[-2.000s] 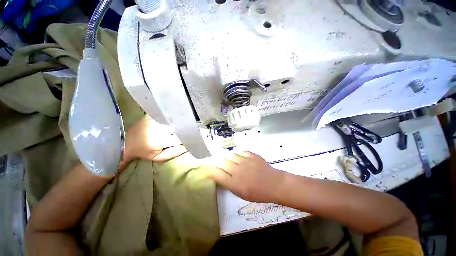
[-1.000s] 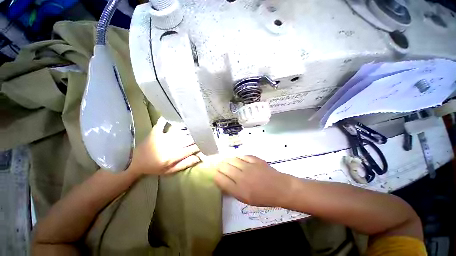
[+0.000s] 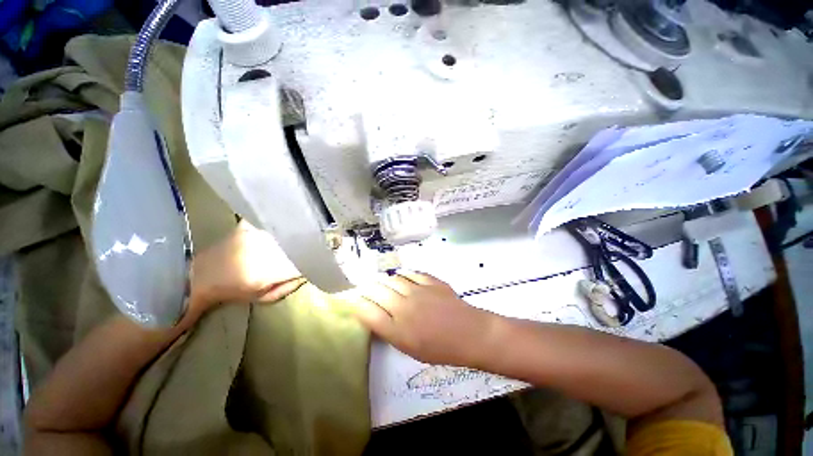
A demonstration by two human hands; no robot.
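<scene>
Khaki cloth (image 3: 299, 374) lies under both hands at the needle area (image 3: 374, 254) and hangs over the table's front edge. My left hand (image 3: 236, 267) lies on the cloth left of the needle, partly behind the lamp head, its fingertips in bright glare. My right hand (image 3: 423, 316) presses on the cloth's right edge just in front of the presser foot, fingers together and pointing left. The white sewing machine (image 3: 357, 98) stands over the work. The needle and presser foot are mostly hidden by the machine head and glare.
The lamp head (image 3: 143, 218) hangs at left. Dark-handled scissors (image 3: 631, 276) lie under the machine arm, below paper sheets (image 3: 660, 174). A metal ruler strip (image 3: 725, 274) is at the table's right end. More khaki cloth (image 3: 53, 151) is heaped at left.
The view has shifted, so the machine sits further left in the picture. My left hand has turned slightly over the cloth; my right hand stays beside the presser foot.
</scene>
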